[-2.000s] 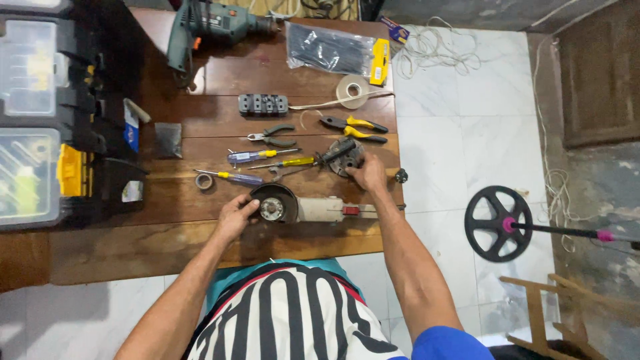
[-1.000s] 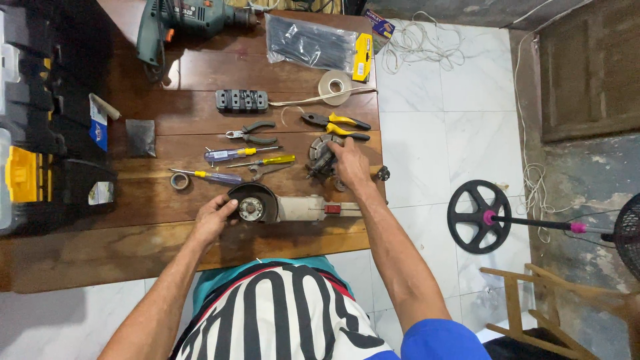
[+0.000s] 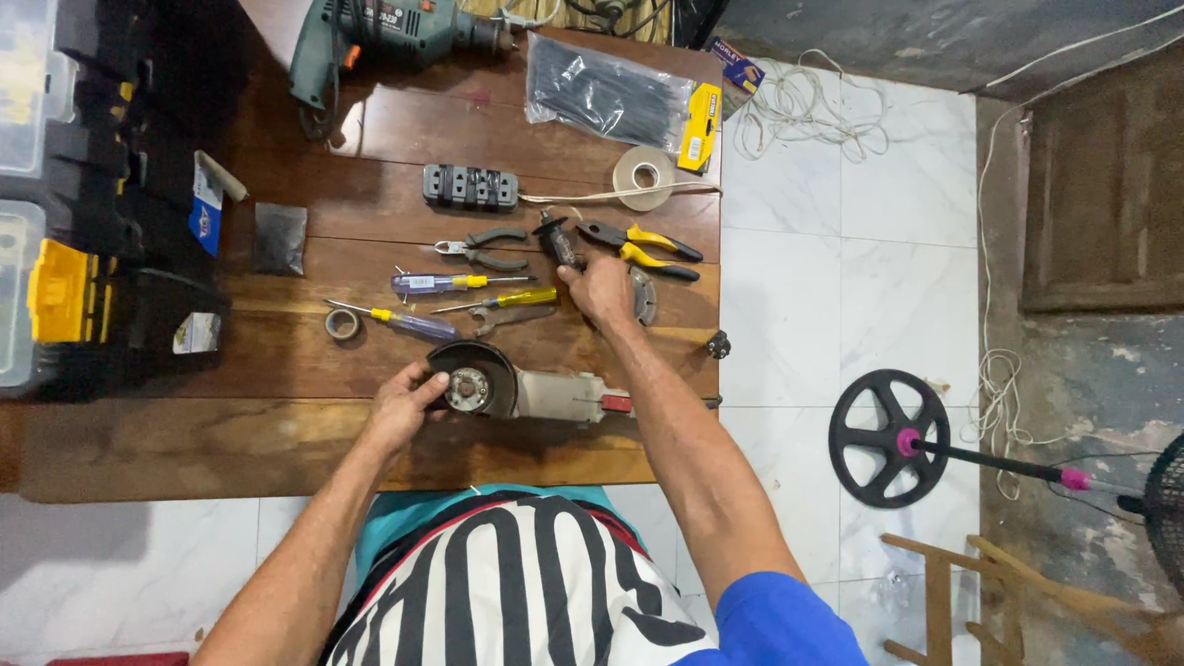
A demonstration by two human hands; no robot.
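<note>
My left hand grips the guard edge of an angle grinder, which lies near the table's front edge. My right hand has its fingers on the lower end of a black side handle. A grey disc lies partly hidden beside that hand. Close by are combination pliers with yellow and black grips and grey-handled cutting pliers. Left of the right hand lie a flat spanner, a yellow screwdriver, two clear-handled screwdrivers and a tape roll.
A power drill, a bag of cable ties, a socket strip and a tape reel lie farther back. Black toolboxes stand left. A plug sits at the right edge; a fan base stands beyond.
My right hand has moved from over the disc to the black handle, and the handle now stands apart from the disc. My left hand stays at the grinder guard.
</note>
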